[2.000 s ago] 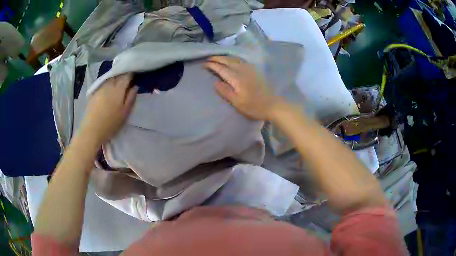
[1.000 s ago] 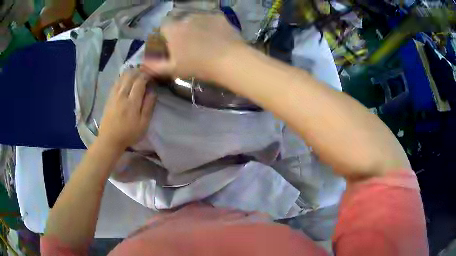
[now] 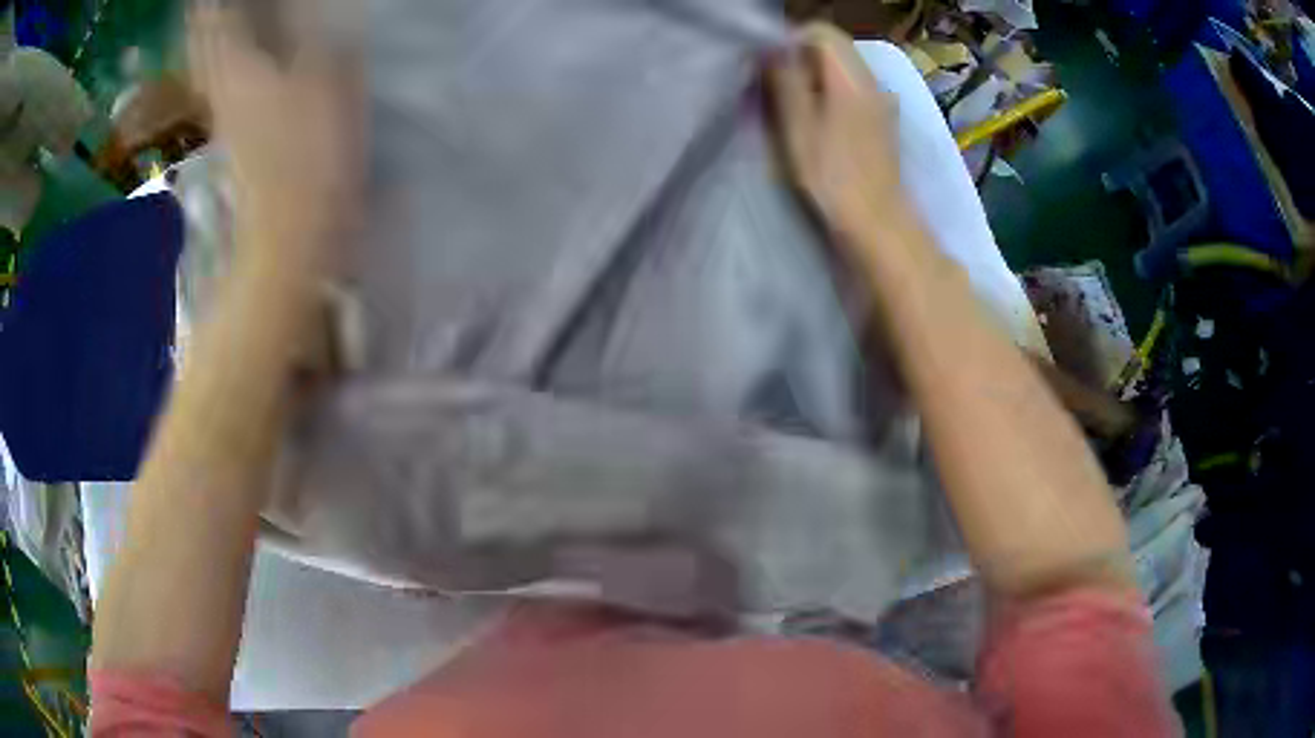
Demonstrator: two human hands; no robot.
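Observation:
The light grey garment (image 3: 577, 188) is lifted and stretched between my hands, blurred by motion. A diagonal fold or seam runs down its middle, and its lower part lies bunched near my body. My left hand (image 3: 281, 116) is at the garment's upper left edge, blurred; its fingers are not clear. My right hand (image 3: 834, 123) grips the garment's upper right edge. The iron's brown handle (image 3: 1089, 399) shows dimly at the right, partly behind my right forearm.
The navy padded board (image 3: 94, 339) sticks out at the left. The white-covered table (image 3: 923, 159) shows around the garment. More grey cloth (image 3: 1168, 555) hangs at the right. Dark blue items and a yellow hose (image 3: 1226, 257) lie beyond on the right.
The iron was over the garment in my right hand a second ago; it is now at the right. Both hands have moved up and apart, and the garment is raised and spread.

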